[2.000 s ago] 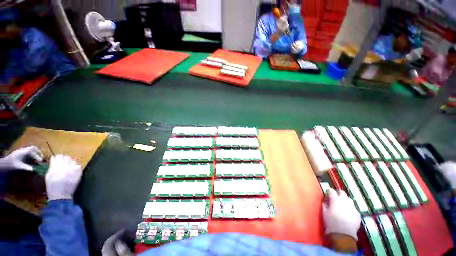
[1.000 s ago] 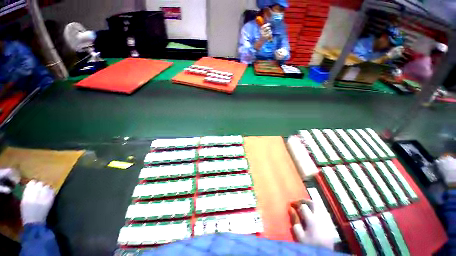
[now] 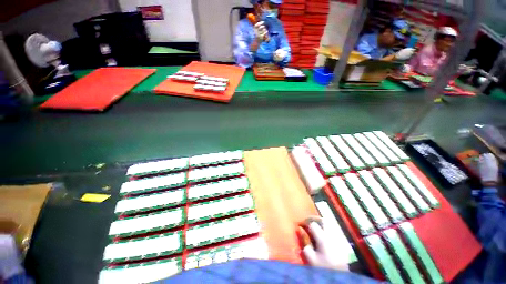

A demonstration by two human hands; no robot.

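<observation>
My right hand (image 3: 323, 247), in a white glove with uncovered fingertips, is at the lower middle, over the right edge of the orange-red work board (image 3: 280, 202). Its fingers are bent and blurred; I cannot tell if they hold anything. A long white strip (image 3: 335, 226) lies beside it, right of the fingers. Two columns of green circuit boards with white pad strips (image 3: 216, 207) lie on the left part of the work board. The nearest board of the right column (image 3: 224, 253) shows small whitish patches and is partly hidden by my blue sleeve. My left hand is out of view.
A pale stack of strips (image 3: 308, 169) lies between the work board and a second red board (image 3: 446, 236) with covered boards. A black parts tray (image 3: 438, 162) is beyond it. Neighbours' gloved hands are at both sides. A yellow slip (image 3: 95, 197) lies left.
The view has turned right and the boards appear further left. My right hand has moved from beside the second board's edge to the work board's edge. My left hand has left the picture.
</observation>
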